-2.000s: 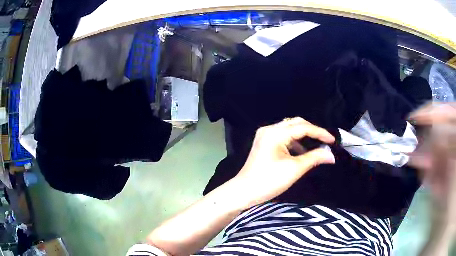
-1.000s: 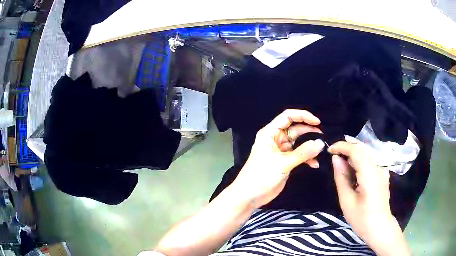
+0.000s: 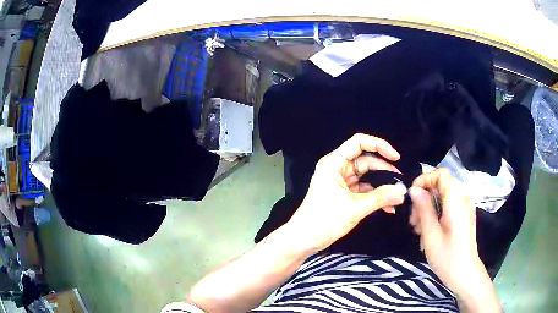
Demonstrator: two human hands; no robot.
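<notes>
The black garment point(image 3: 342, 116) lies over my lap and reaches up to the table edge. My left hand point(image 3: 367, 177) pinches a fold of it between thumb and fingers. My right hand point(image 3: 433, 202) is close beside the left fingertips, thumb and index finger pinched together; a needle is too fine to make out there. A slim dark thing shows in the right palm, too unclear to name. White lining point(image 3: 483, 183) shows behind my right hand, and another white patch point(image 3: 352, 54) lies near the table edge.
The white table point(image 3: 275, 11) curves across the top. Another black garment point(image 3: 131, 159) hangs at the left, with black cloth point(image 3: 101, 24) above it on the table. A blue crate point(image 3: 185, 76) and white box point(image 3: 235, 126) are below. A clear mesh basket point(image 3: 546, 128) stands at right.
My right hand has come in from the far right to the left fingertips and stays there, its fingers more curled. My left hand has taken a fold of the black garment.
</notes>
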